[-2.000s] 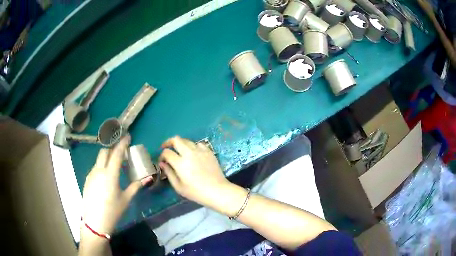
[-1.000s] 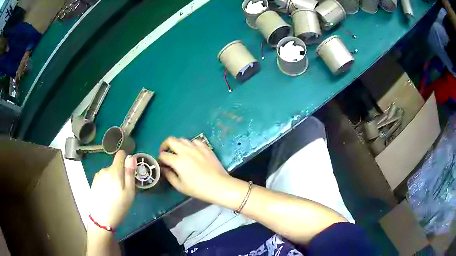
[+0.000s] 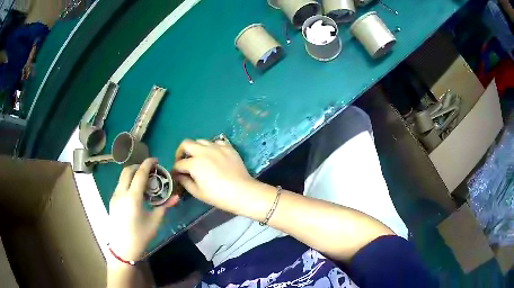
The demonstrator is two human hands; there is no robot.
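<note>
My left hand (image 3: 132, 208) grips a beige housing (image 3: 159, 184) near the bench's front edge; its spoked ring face with a round centre hub points up towards me. My right hand (image 3: 211, 171) is at the housing's right side, fingers curled over a beige part, likely the handle, whose ribbed end (image 3: 220, 138) shows past the knuckles. My fingers hide most of that part. Behind my left hand lie body shells with open trough handles: one (image 3: 123, 147) close to my fingertips, another (image 3: 93, 136) further left, and one (image 3: 82, 160) on its side.
Beige cylinders lie at the back right, the nearest (image 3: 258, 46) with a red wire, another (image 3: 322, 37) with white inside. A brown carton (image 3: 45, 219) stands at left. The right-hand carton (image 3: 468, 140) holds loose beige parts, beside clear plastic bags (image 3: 499, 188). A conveyor (image 3: 121, 34) runs behind.
The housing has turned in my left hand from side-on to its spoked face showing, then tilted slightly. My right hand stays beside it. The camera view has shifted, moving the cylinders up in the picture.
</note>
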